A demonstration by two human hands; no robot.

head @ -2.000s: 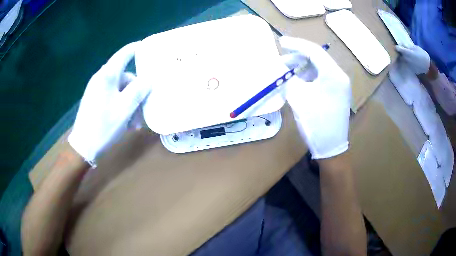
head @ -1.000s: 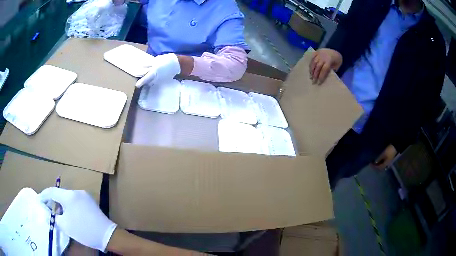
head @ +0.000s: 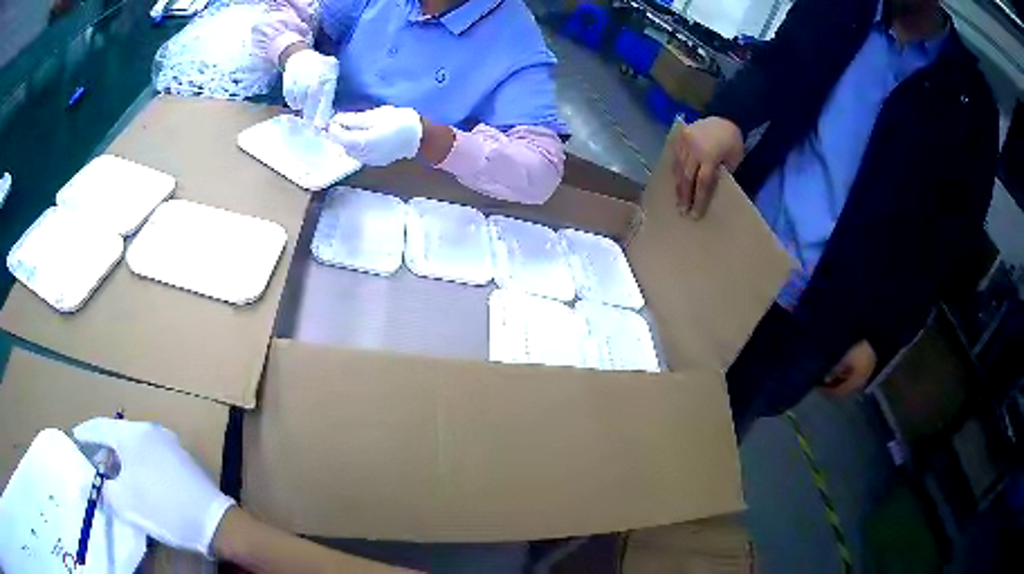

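Observation:
My gloved right hand (head: pixel 152 484) is at the lower left, with the dark blue pencil (head: pixel 89 518) held between its fingers. It rests at the right edge of a white top cover (head: pixel 43 510), which is cut off by the picture's lower left edge. Whether the fingers also grip the cover cannot be told. Small marks show on the cover. What lies under the cover is hidden. My left hand is out of the picture.
Three white units lie on a cardboard flap (head: pixel 202 348). An open carton (head: pixel 483 432) holds several white units. A gloved coworker (head: pixel 438 73) handles another unit at its far side. A person in a dark jacket (head: pixel 865 146) holds the right flap.
The view has turned right from my work to the carton, and my left hand has left the picture. The coworker's second hand has come to the unit at the carton's far edge.

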